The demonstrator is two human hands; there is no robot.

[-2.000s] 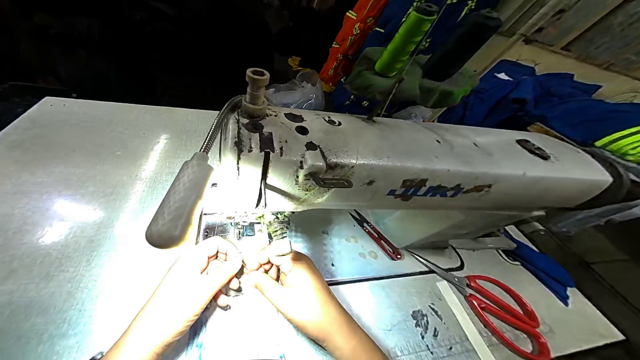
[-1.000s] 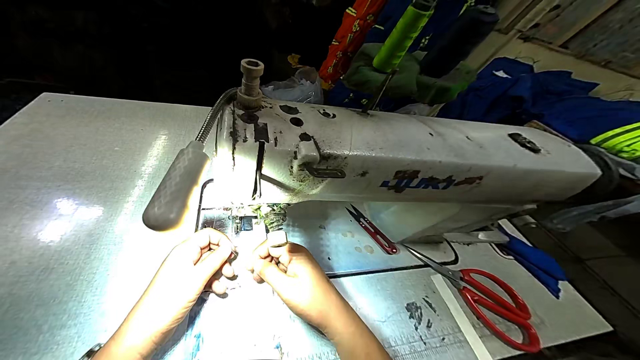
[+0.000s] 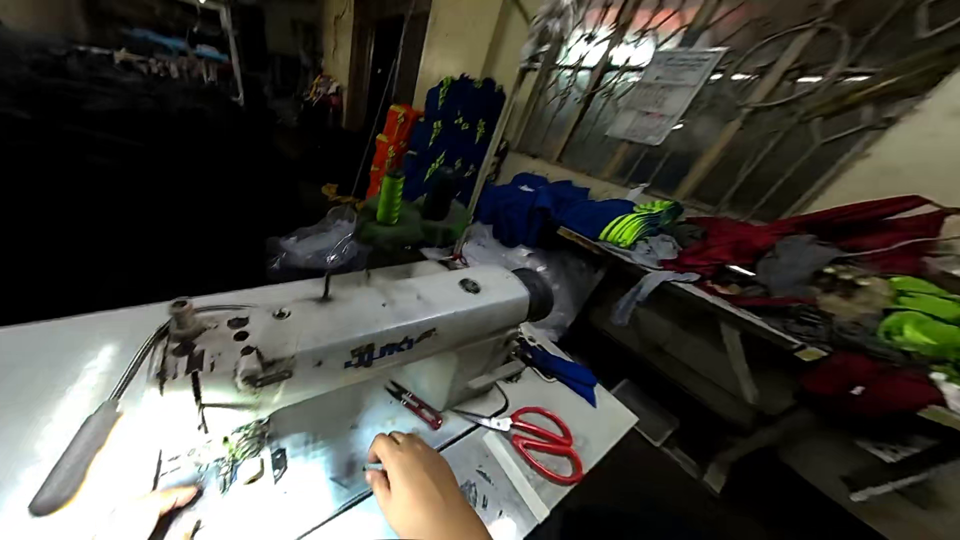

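Observation:
A white Juki sewing machine (image 3: 360, 322) stands on the pale table, its needle area lit brightly by a gooseneck lamp (image 3: 79, 457). My left hand (image 3: 154, 510) is by the presser foot area at the lower left, partly washed out by glare; what it holds cannot be told. My right hand (image 3: 420, 480) is over the machine bed with fingers curled, a small bluish thing at its fingertips. Just beyond it lie red thread snips (image 3: 416, 406). Red-handled scissors (image 3: 544, 442) lie to its right.
A blue cloth piece (image 3: 559, 369) lies at the table's right end. Behind stand a neon green thread cone (image 3: 390, 199) and a dark cone. A side bench (image 3: 720, 300) at right carries blue, red and neon green garments. Plastic bags (image 3: 322, 244) sit behind the machine.
The view has swung up and to the right. My hands, close together near the needle before, are now apart, the right one moved right toward the snips.

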